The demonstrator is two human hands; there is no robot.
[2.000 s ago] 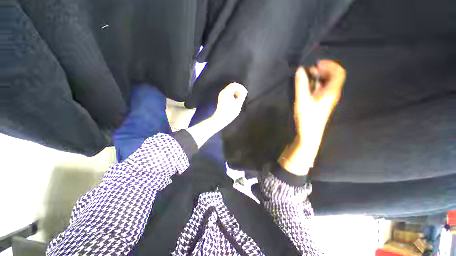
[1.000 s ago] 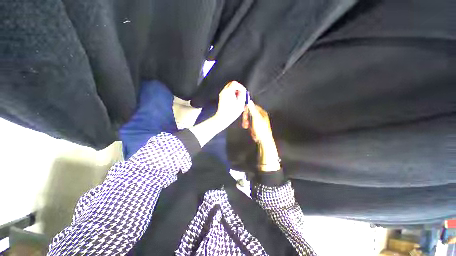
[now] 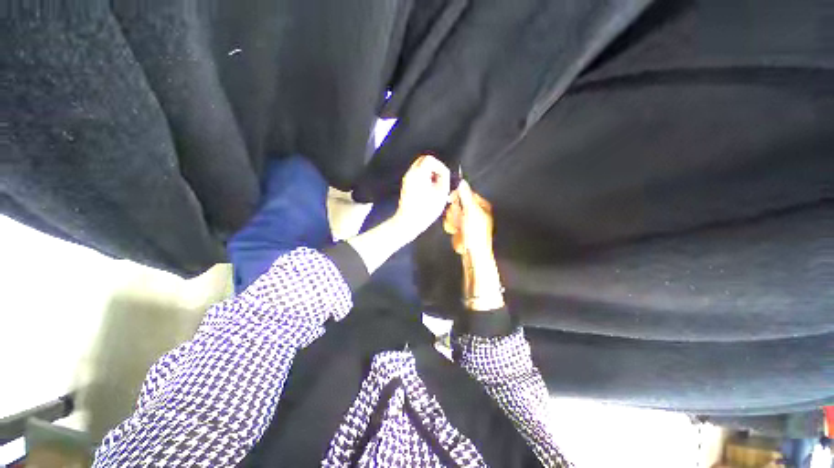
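Note:
Dark coats (image 3: 640, 174) of heavy cloth hang side by side and fill the upper picture. My left hand (image 3: 424, 194) is closed on an edge of the coat cloth near the middle. My right hand (image 3: 470, 219) is close beside it, at the same edge. A tiny pointed metallic tool, seemingly thread snips (image 3: 460, 172), sticks up from the right fingertips against the cloth. The rest of the tool is hidden in the hand. A small pale thread (image 3: 234, 51) lies on the coat cloth at upper left.
Blue-clad legs (image 3: 283, 215) show below the coats. Pale floor (image 3: 137, 320) shows at lower left, with a dark-edged object (image 3: 37, 416) at the corner. Boxes and coloured items (image 3: 754, 450) stand at the lower right edge.
My right hand came from the coat at right to beside my left hand, then stayed there with the tool tip at the cloth. My left hand kept its hold on the edge.

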